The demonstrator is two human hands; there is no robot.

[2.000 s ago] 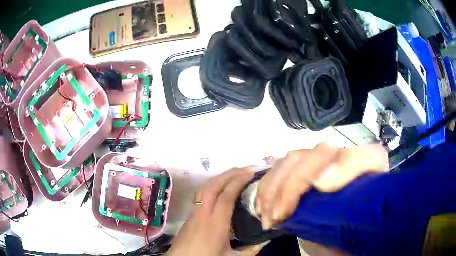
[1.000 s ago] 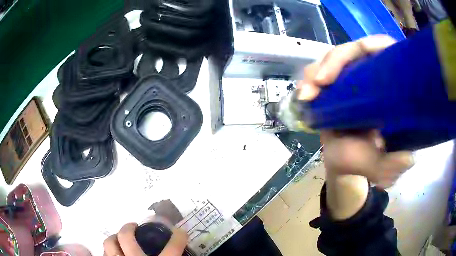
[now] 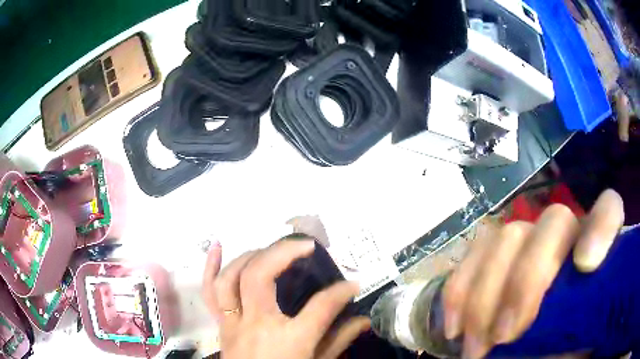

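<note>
My left hand (image 3: 270,298), with a ring on one finger, is at the bottom centre and holds a black rounded part (image 3: 305,280) by its sides. My right hand (image 3: 516,280) is wrapped around the thick blue electric screwdriver (image 3: 582,298) at the lower right. The screwdriver's pale metallic nose (image 3: 414,315) points left toward the black part. The tip is at or near my left fingers; I cannot tell if it touches. The underside of the black part is hidden by my hand.
Stacked black frame covers (image 3: 337,105) lie at the top centre. A screw feeder (image 3: 484,105) and blue tray (image 3: 572,70) are at the upper right. Pink housings (image 3: 123,308) are at the left, a smartphone (image 3: 102,87) at the upper left. The bench edge (image 3: 449,242) runs diagonally.
The screwdriver in my right hand has moved from the screw feeder down to beside my left hand. The camera view has turned, and more pink housings show at the left.
</note>
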